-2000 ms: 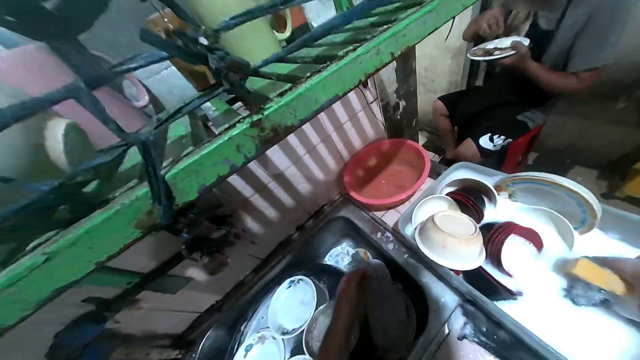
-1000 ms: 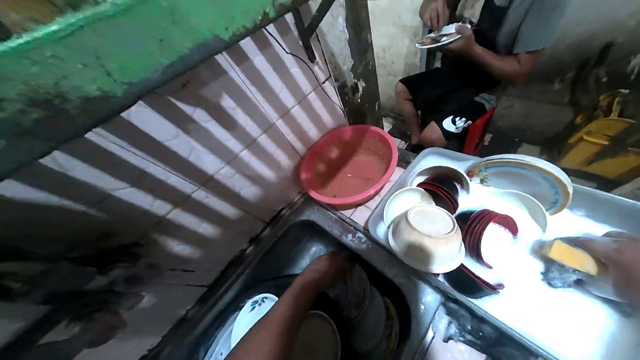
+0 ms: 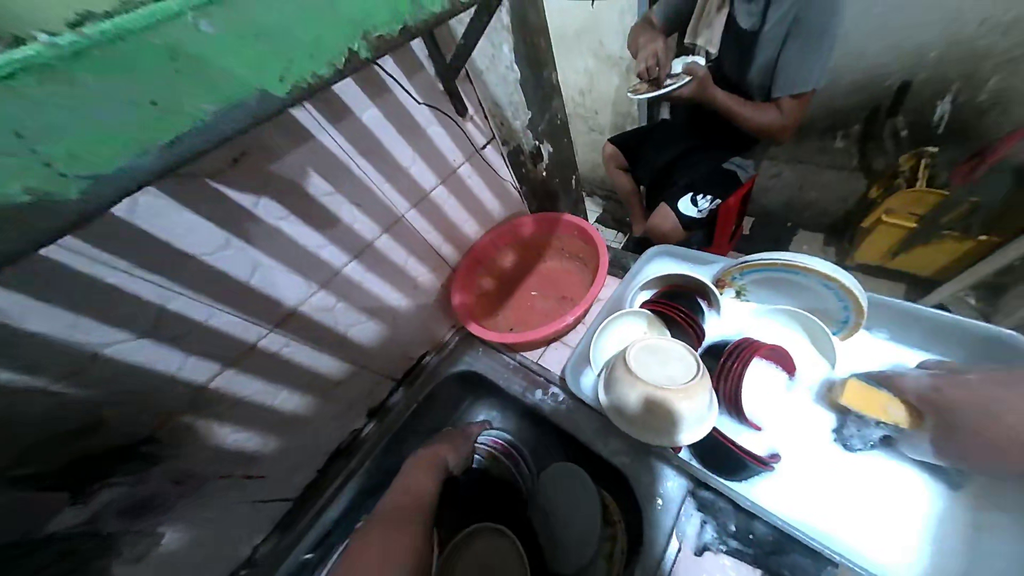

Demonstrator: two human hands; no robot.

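My left hand (image 3: pixel 458 450) reaches into the metal sink (image 3: pixel 436 394), its fingers at the rims of a stack of plates (image 3: pixel 506 458); whether they grip is unclear. Close by in the sink lie a grey oval dish (image 3: pixel 569 512) and a bowl (image 3: pixel 483 552). My right hand (image 3: pixel 952 408), blurred, holds a yellow sponge (image 3: pixel 876 402) with a dark scouring pad over the white tray (image 3: pixel 944 328). The tray holds an upturned cream bowl (image 3: pixel 658 392), red-rimmed black bowls (image 3: pixel 740 376), a smaller white bowl (image 3: pixel 628 336) and patterned plates (image 3: pixel 800 288). Glare hides part of the tray.
A red plastic basin (image 3: pixel 532 280) stands behind the sink against the tiled wall (image 3: pixel 360 272). A green-painted ledge (image 3: pixel 200 88) crosses the upper left. Beyond the tray, a seated person (image 3: pixel 704 152) holds a white plate (image 3: pixel 660 86). A yellow container (image 3: pixel 920 236) is at the far right.
The view has swung away from the green rack at the upper left. My left hand has shifted within the sink to the plate stack's rims. My right hand stays over the tray with the sponge.
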